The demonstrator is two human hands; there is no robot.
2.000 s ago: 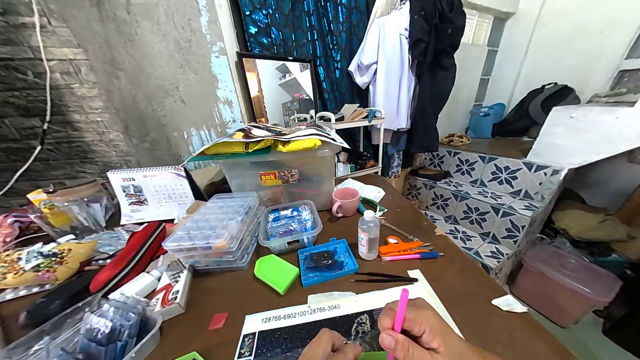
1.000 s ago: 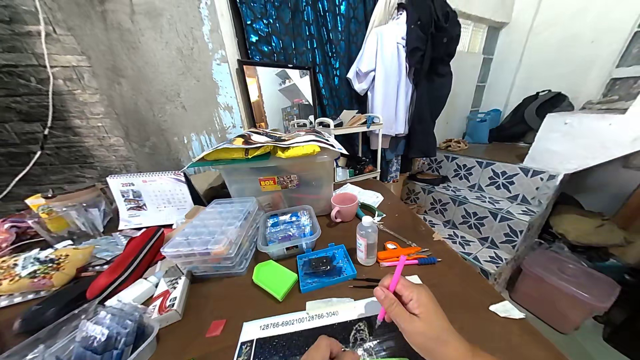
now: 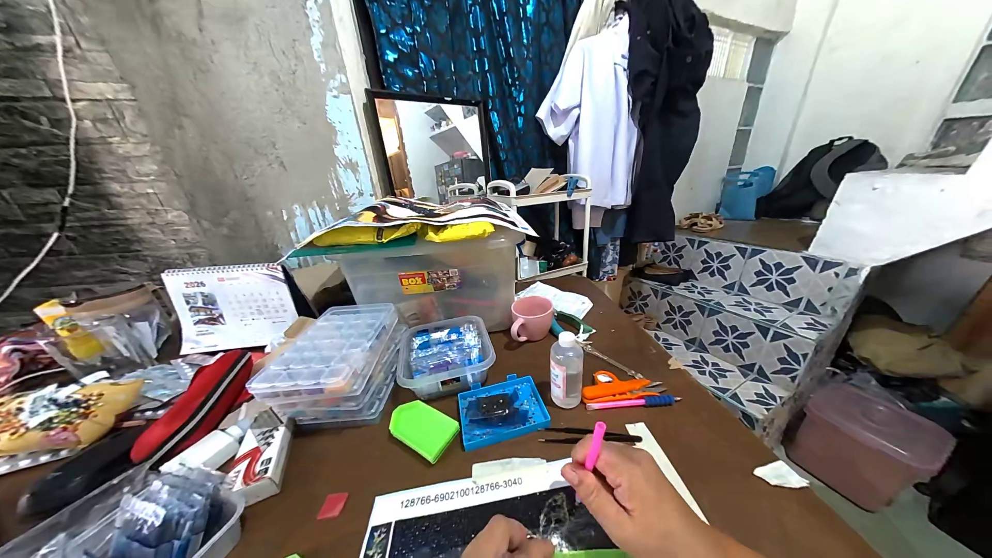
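Observation:
A pink pen-like applicator (image 3: 595, 446) is held upright between the thumb and fingers of my right hand (image 3: 639, 496), over a dark diamond painting canvas (image 3: 465, 523) with a white printed border. My left hand (image 3: 508, 539) rests curled on the canvas at the bottom edge; whether it holds anything cannot be told. A bright green edge (image 3: 593, 553) shows between the hands. Beyond the canvas are a blue tray (image 3: 505, 411) with dark beads and a small bag, a green tray (image 3: 424, 431) and black tweezers (image 3: 593, 436).
A clear bottle (image 3: 566, 372), orange scissors (image 3: 620, 387), a pink mug (image 3: 532, 318) and a tub of packets (image 3: 446, 356) stand behind. Stacked bead organizers (image 3: 325, 356), a red pouch (image 3: 194, 403), a white box (image 3: 263, 457) and another tub (image 3: 225, 527) are left. A red square (image 3: 332, 506) lies nearby.
My right hand with the pink applicator has shifted slightly, and the applicator now stands more upright than a second ago. My left hand stays at the canvas.

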